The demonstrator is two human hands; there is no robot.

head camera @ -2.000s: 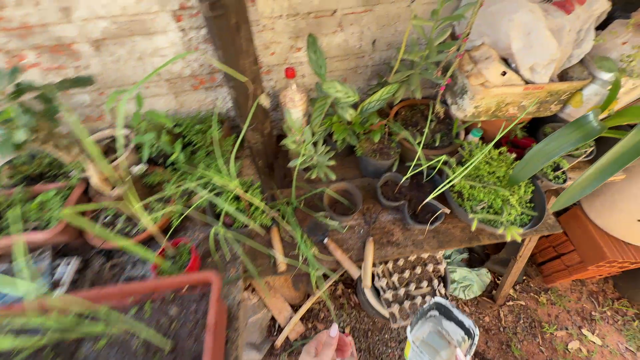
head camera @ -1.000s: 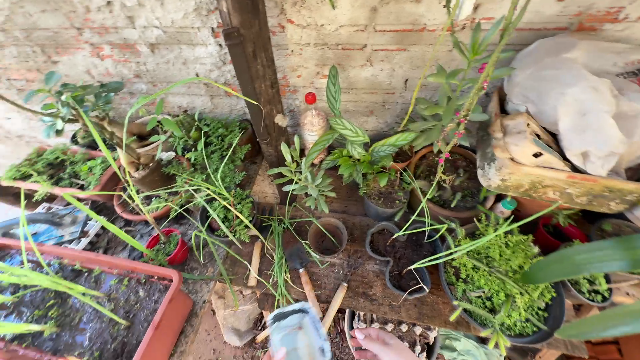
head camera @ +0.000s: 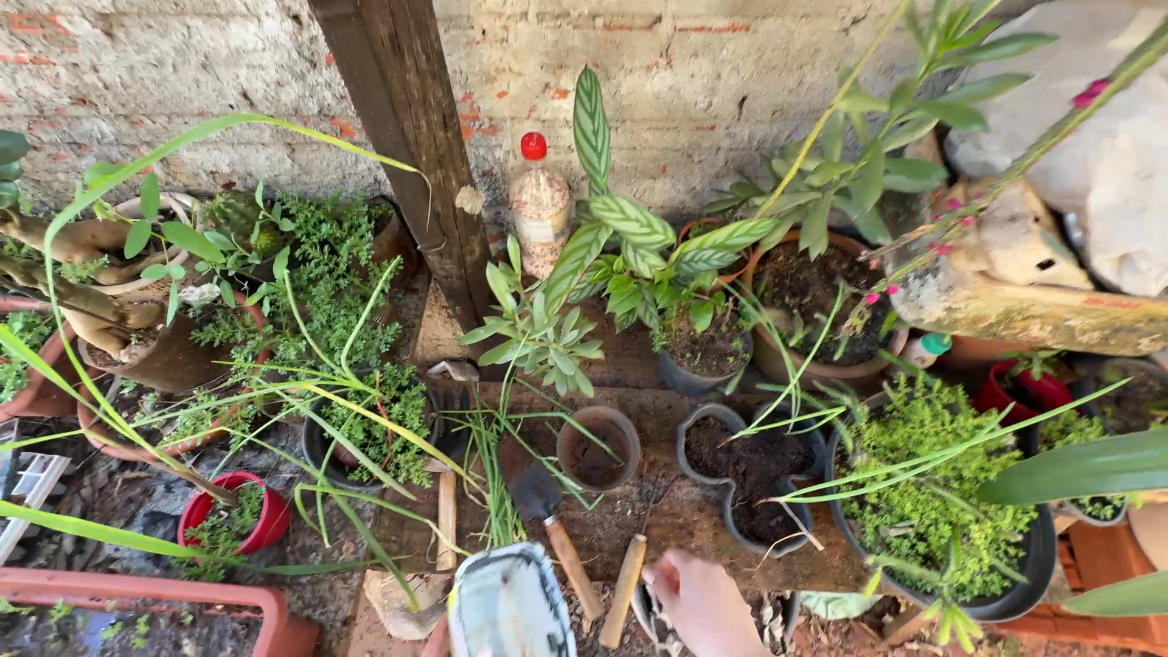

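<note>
At the bottom edge, a fingertip of my left hand (head camera: 485, 651) shows against a pale, stained plastic container (head camera: 511, 602); the rest of that hand is out of view. My right hand (head camera: 707, 604) is just right of a wooden tool handle (head camera: 624, 591), fingers curled; whether they hold anything is unclear. A small trowel (head camera: 537, 493) with a wooden handle lies on the planks. Behind it are an round pot of soil (head camera: 599, 449) and cut green stalks (head camera: 497, 474). A dark lobed pot (head camera: 686, 438) holds soil and long-leaved seedlings.
A wooden post (head camera: 415, 155) rises before the brick wall. Beside it stands a red-capped bottle (head camera: 540, 214). Potted plants surround the planks, including a leafy dark pot (head camera: 1027, 575) at right. A terracotta-coloured planter (head camera: 182, 589) fills the lower left, near a red pot (head camera: 274, 525).
The view has shifted closer over the planks. Compared with one second ago, the container and my right hand remain near the bottom edge; more of my right hand shows now.
</note>
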